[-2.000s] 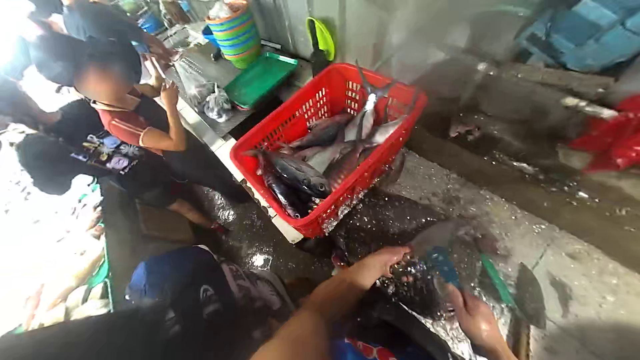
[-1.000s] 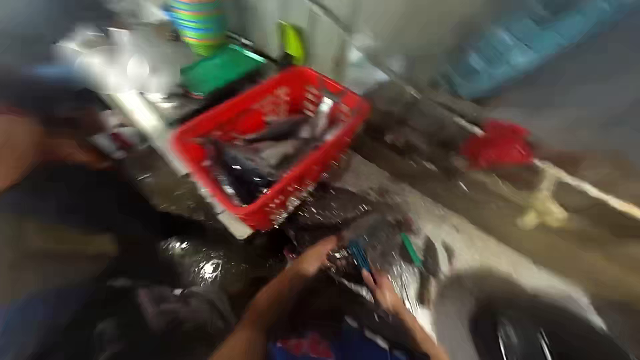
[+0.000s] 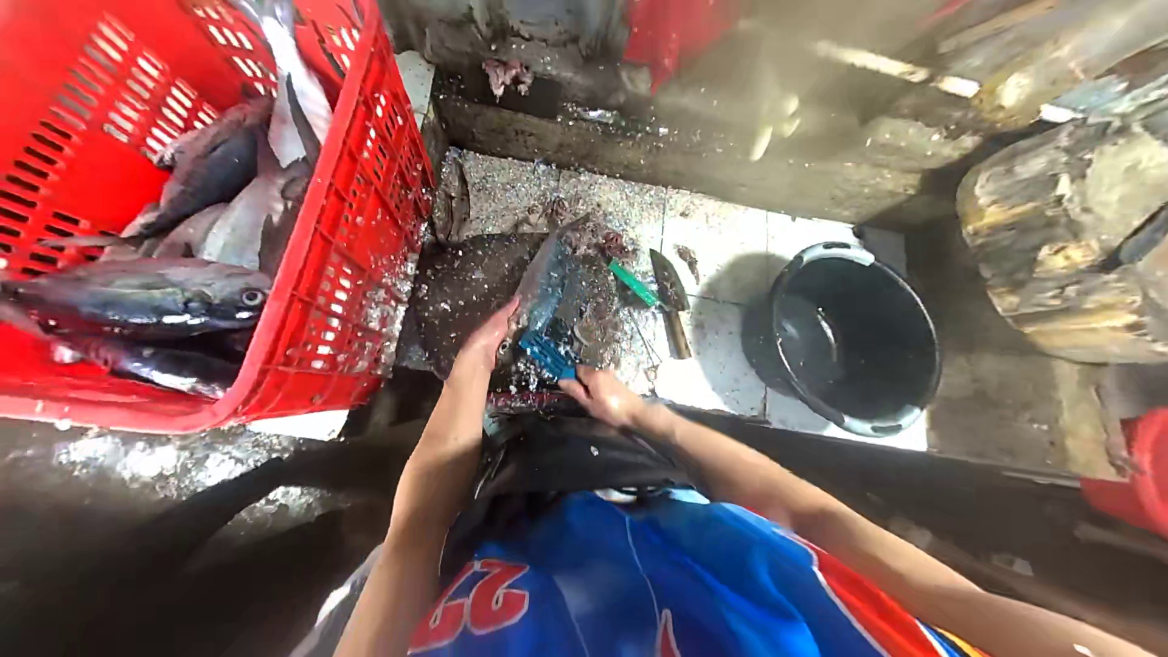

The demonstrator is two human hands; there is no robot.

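A silvery fish (image 3: pixel 546 274) lies on a dark round board (image 3: pixel 465 287) strewn with scales. My left hand (image 3: pixel 493 339) presses on the fish near its head, by the eye. In my right hand (image 3: pixel 604 394) is the handle of a blue fish scaler (image 3: pixel 547 354), whose head is against or just beside the fish's near end. Right of the fish, a knife with a wooden handle (image 3: pixel 677 334) rests on the tiles beside a green-handled tool (image 3: pixel 633 283).
A red plastic crate (image 3: pixel 342 210) holding several fish (image 3: pixel 137 297) stands at the left. At the right of the tiled counter (image 3: pixel 725 351) is a black tub (image 3: pixel 853 338). A concrete ledge (image 3: pixel 684 151) runs behind, and a cut log (image 3: pixel 1068 246) stands at far right.
The view has swung down and to the right, bringing the black tub fully into view. Both hands remain at the fish, with the blue scaler still in my right hand.
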